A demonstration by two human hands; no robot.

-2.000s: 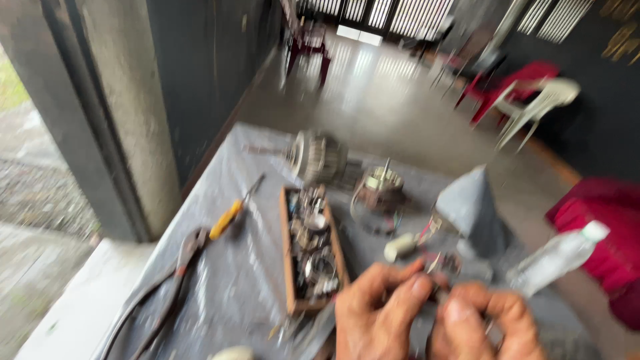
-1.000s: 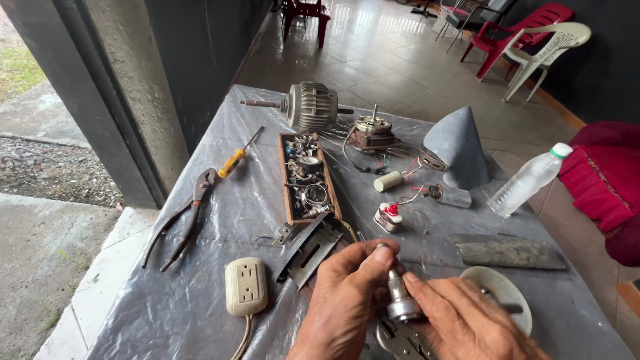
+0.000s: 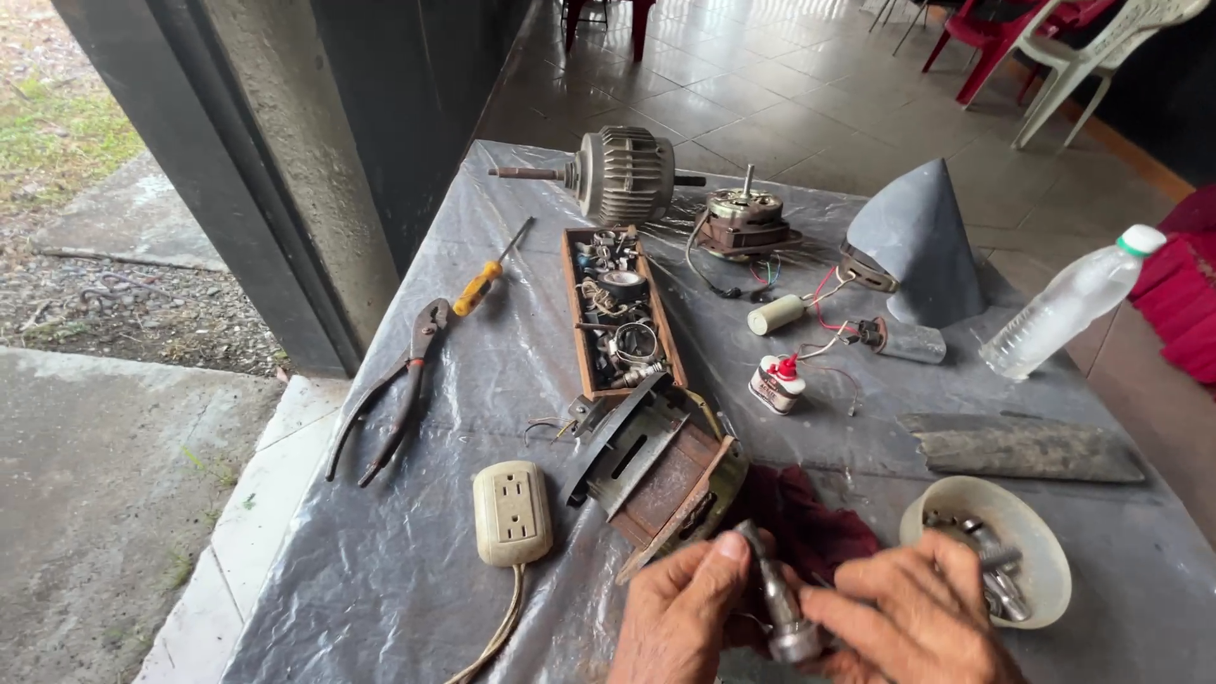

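Observation:
Near the front edge of the view, my left hand (image 3: pixel 679 613) pinches the narrow upper end of a metal shaft part (image 3: pixel 781 603) between thumb and fingers. The fingers of my right hand (image 3: pixel 912 608) touch the same part near its wider lower end; whether they grip it cannot be told. Just beyond my left hand lies an opened electric motor (image 3: pixel 660 465), tilted on the plastic-covered table. A dark red cloth (image 3: pixel 807 522) lies behind the metal part. Beside my right hand stands a whitish plastic bowl (image 3: pixel 1050 570) with several metal pieces in it.
Pliers (image 3: pixel 415 380), a yellow-handled screwdriver (image 3: pixel 478 288) and an outlet box (image 3: pixel 513 513) lie at left. A wooden box (image 3: pixel 581 356) of small parts, a finned motor (image 3: pixel 627 176) and another motor (image 3: pixel 746 223) are further back. At right are a plastic bottle (image 3: pixel 1069 309), capacitors (image 3: pixel 777 314) and a small oil container (image 3: pixel 776 388).
The metal part and both hands stay together near the front. The opened motor and the bowl show more fully now than a second ago, and the view has shifted.

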